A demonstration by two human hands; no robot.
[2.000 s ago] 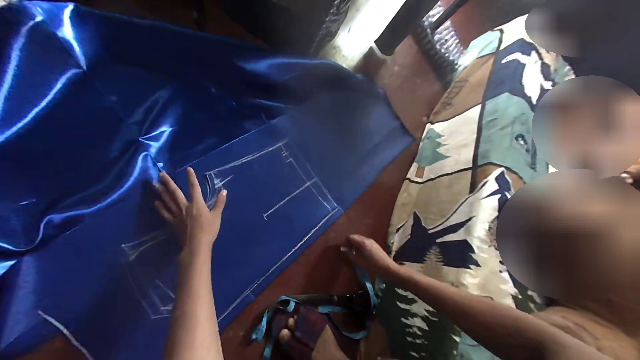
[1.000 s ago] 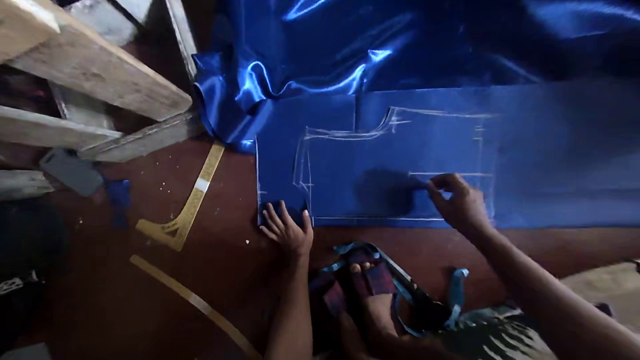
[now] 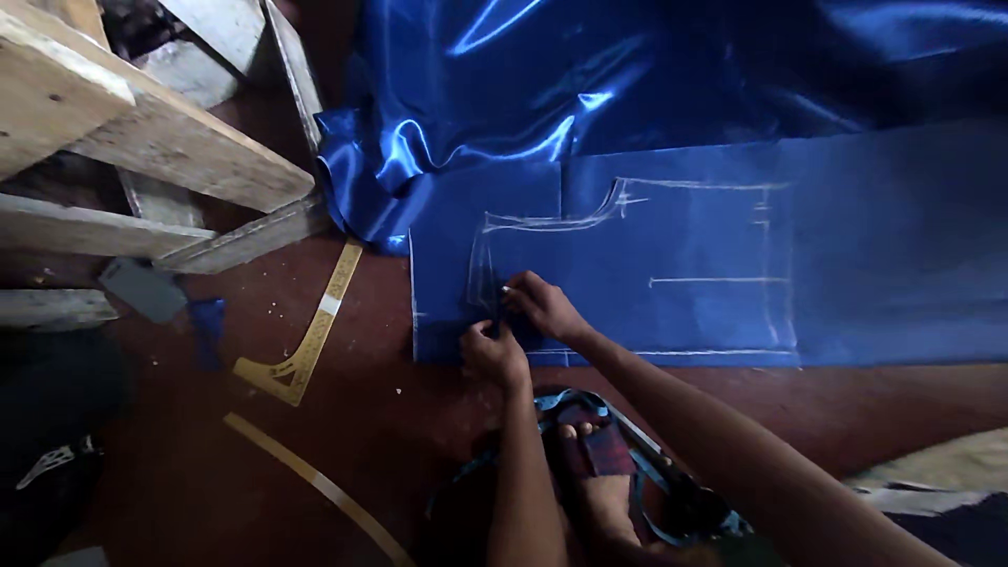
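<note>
Blue satin fabric (image 3: 693,315) lies spread on the dark red floor, its near part flat and marked with white chalk outlines of a garment piece. My left hand (image 3: 494,352) is at the near edge of the fabric, fingers bent and pinching a raised bit of the cloth near the left end of the outline. Just above and to the right, my right hand (image 3: 543,305) has thumb and fingertips together, with a small white piece, apparently tailor's chalk (image 3: 505,290), at their tips. The far part of the fabric is loose, shiny and wrinkled.
A yellow tailor's square (image 3: 319,323) and a curved yellow ruler (image 3: 331,490) lie left on the floor. Wooden planks of a frame (image 3: 197,150) stand upper left, beside a grey flat object (image 3: 143,290). A sandalled foot (image 3: 602,472), a light-blue tape (image 3: 650,472) and scissors-like dark handles are below.
My right hand has moved left from the short chalk line to beside my left hand. My left hand, flat with fingers spread one second ago, is now bent and pinching the fabric.
</note>
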